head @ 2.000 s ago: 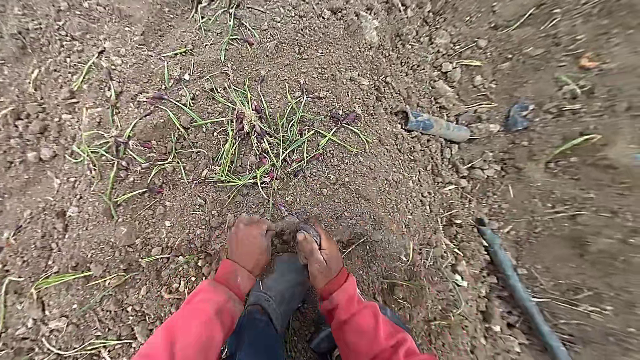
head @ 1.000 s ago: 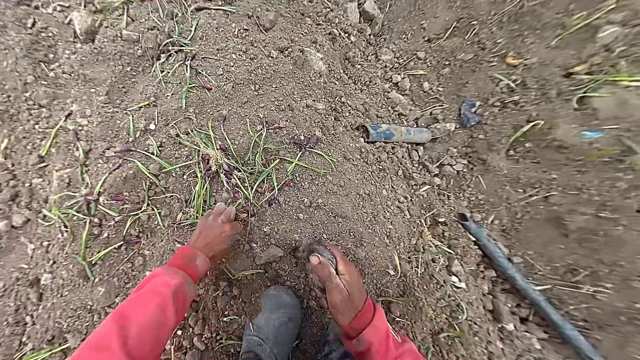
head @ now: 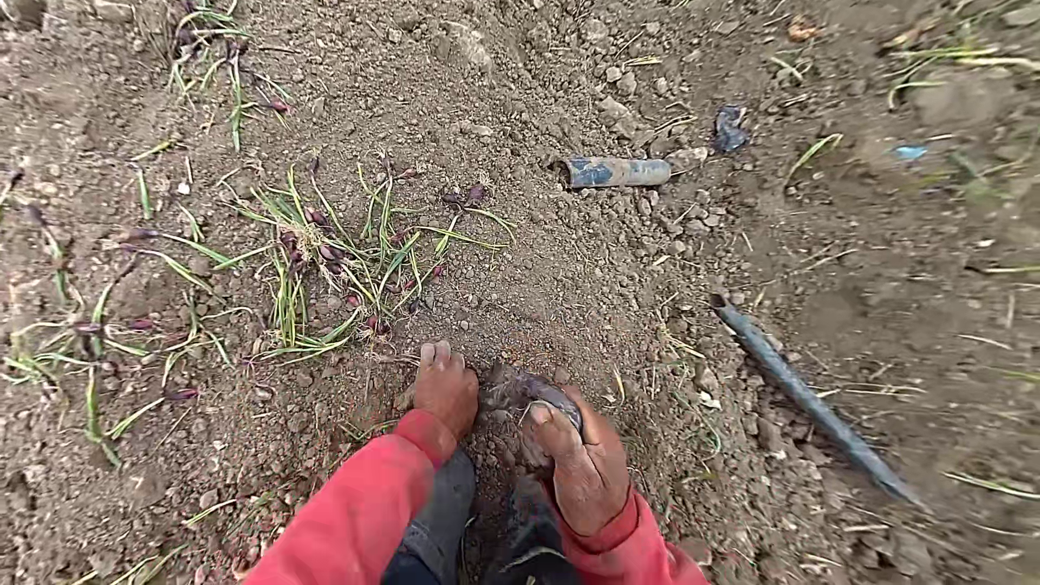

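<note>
My right hand [head: 581,467] is closed around a dark, soil-covered stone-like object [head: 540,398], low in the middle of the view. Just left of it, my left hand [head: 447,386] is at the soil with its fingers curled; whether it holds anything cannot be told. Beyond my left hand lies a loose pile of small purple onion seedlings [head: 329,256] with green leaves and pale roots. More onion seedlings [head: 97,333] are scattered at the left, and another bunch [head: 231,61] lies at the upper left.
Loose, stony soil surrounds my boots [head: 447,504]. A short piece of pipe [head: 617,172], blue and grey, lies at the upper right beside a dark scrap [head: 730,128]. A longer dark pipe [head: 812,402] slants across the ground at the right.
My left hand has moved from the edge of the seedling pile back toward my right hand. The dark object stays in my right hand.
</note>
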